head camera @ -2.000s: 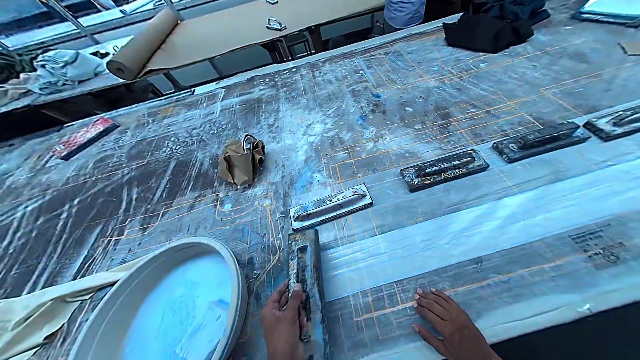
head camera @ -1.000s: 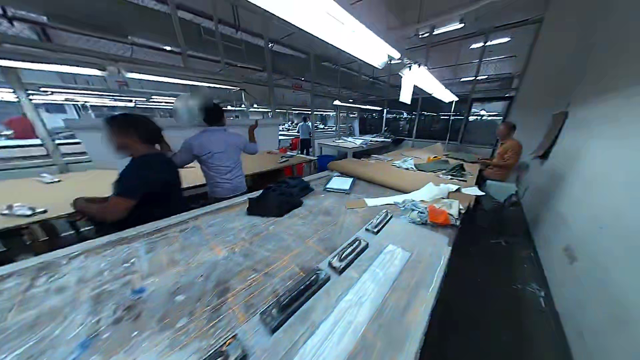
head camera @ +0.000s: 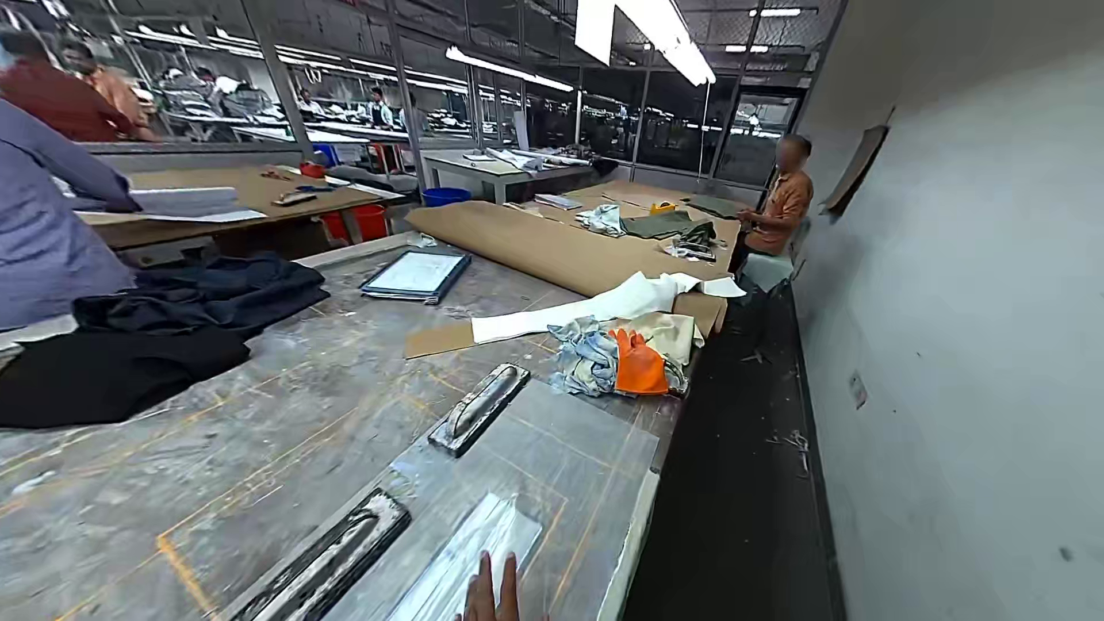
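Note:
At the bottom centre, my right hand (head camera: 493, 595) shows only its fingers, apart and holding nothing, over or on a whitish strip (head camera: 470, 552); the palm is cut off. My left hand is out of view. To the fingers' left lies a long, paint-smeared block with a handle (head camera: 332, 556). A second handled block (head camera: 479, 409) lies farther along the worn grey tabletop (head camera: 285, 431), which bears orange lines. Beyond it, an orange rubber glove (head camera: 639, 364) rests on crumpled light blue cloth (head camera: 586, 355).
Dark cloth (head camera: 190, 310) lies left, near a person's sleeve (head camera: 52, 207). A framed board (head camera: 417, 274), white material (head camera: 595, 309) and a large brown paper roll (head camera: 552, 246) lie ahead. A person (head camera: 780, 203) stands beyond the table's right edge, near the wall (head camera: 957, 345).
The view has swung strongly to the right and ahead. Two seconds ago my left hand was on a handled block by a round basin; both are out of view now.

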